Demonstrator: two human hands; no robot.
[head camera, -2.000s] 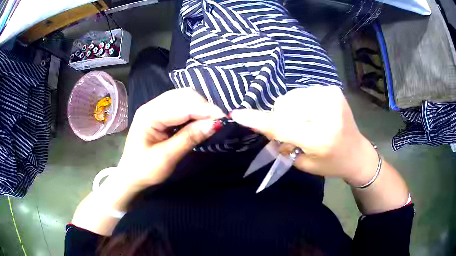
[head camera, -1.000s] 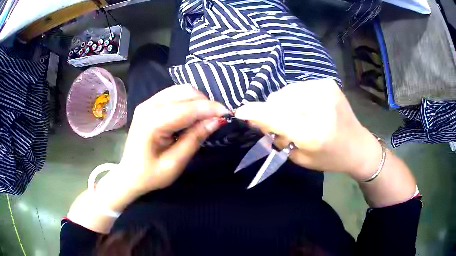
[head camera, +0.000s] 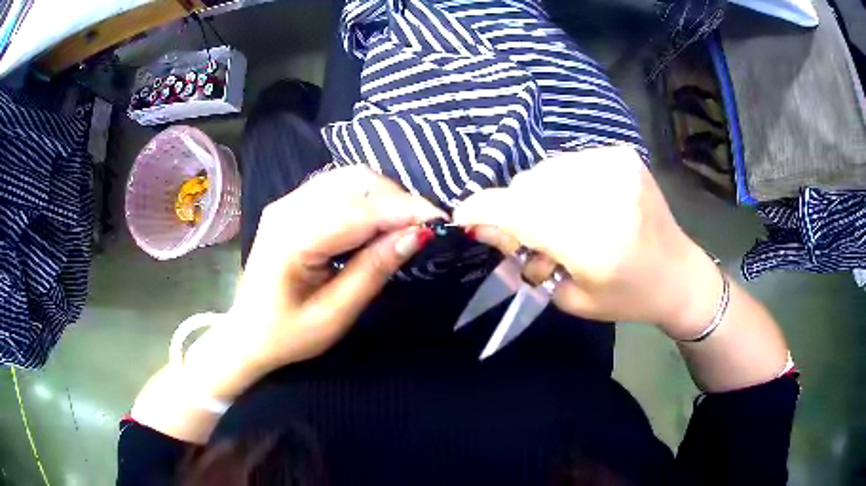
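Observation:
A dark striped garment (head camera: 456, 95) with white stripes lies bunched on the lap. My left hand (head camera: 328, 256) pinches a dark part of it between thumb and forefinger, with a tiny dark piece (head camera: 440, 228) at the fingertips. My right hand (head camera: 589, 237) meets the left at this piece; a thin glint, possibly a needle, shows between the fingertips. Small silver scissors (head camera: 513, 308) sit in my right palm, blades apart and pointing down-left. The cloth under my hands is partly hidden.
A pink basket (head camera: 142, 204) with orange-yellow scraps and a white box (head camera: 233, 85) of small spools stand at left. Striped garments hang at far left (head camera: 43, 228) and lie at right (head camera: 817, 237). A grey blue-edged surface (head camera: 802, 104) is at upper right. Dark threads hang from the table edge.
Both hands stay together at the same spot. The right fingertips have shifted slightly, and more of the tiny dark piece shows. The scissors moved down-left, then slightly back right.

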